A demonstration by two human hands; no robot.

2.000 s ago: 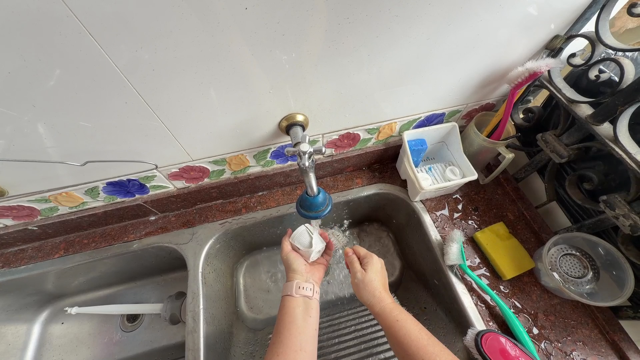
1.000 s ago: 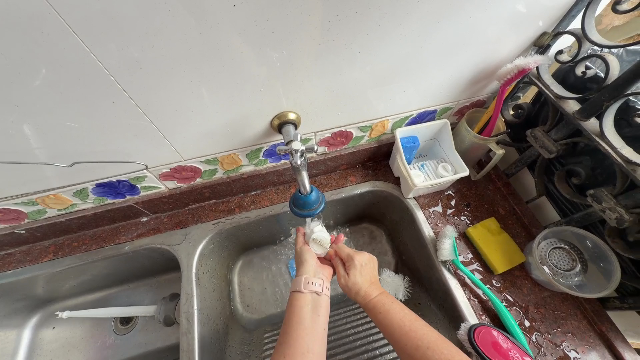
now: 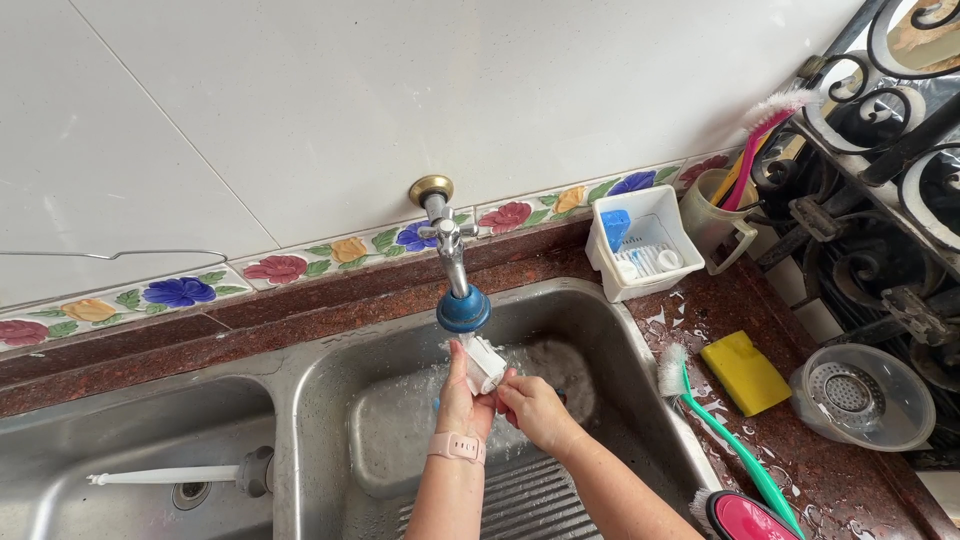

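Note:
Water runs from the metal tap (image 3: 450, 240) through its blue rubber nozzle (image 3: 463, 308) onto a small white ribbed plastic part (image 3: 484, 365) over the right sink basin (image 3: 397, 420). My left hand (image 3: 463, 401) holds this part just under the nozzle, thumb along its side; a pink watch band is on that wrist. At the part's lower right end, my right hand (image 3: 534, 409) is closed with its fingertips pinched together. Whatever it pinches is too small to make out.
Right of the basin are a white plastic container (image 3: 645, 244), a yellow sponge (image 3: 746, 373), a green-handled brush (image 3: 739, 450), a pink brush (image 3: 750, 517), a clear bowl (image 3: 862, 397) and a mug of brushes (image 3: 716, 217). A white rod with a grey cap (image 3: 172, 475) lies in the left basin.
The white part in my left hand has been turned and now shows its ribbed side. My right hand has shifted slightly from its place against the left fingers to the part's lower end.

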